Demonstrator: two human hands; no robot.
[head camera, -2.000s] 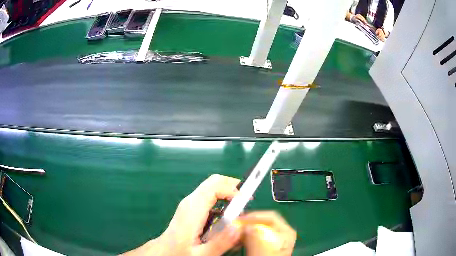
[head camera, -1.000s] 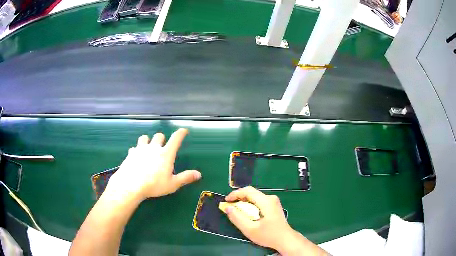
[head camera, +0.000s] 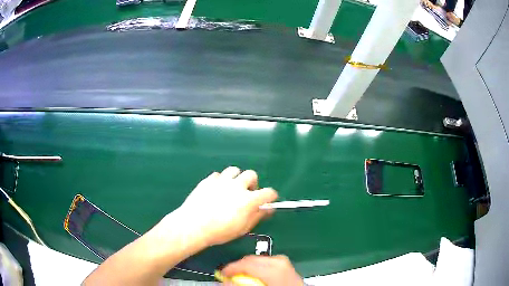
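My left hand is at centre, its fingers closed on a phone middle frame seen edge-on as a bright bar. My right hand is at the bottom edge, partly cut off, closed round a yellow hand tool; the tool's tip is not clear. A middle frame with an orange end lies at lower left, partly behind my left forearm. A frame end with a white part shows just above my right hand; the forearm hides whether it belongs to a separate frame.
Another middle frame lies on the green bench at right, and a dark one at far right. The dark conveyor runs behind, with a white post. A grey housing stands right. White sheets line the near edge.
My left hand has moved right from the bench's left side and now holds a frame edge-on. My right hand, with the yellow tool, is lower and further left. The camera view has shifted.
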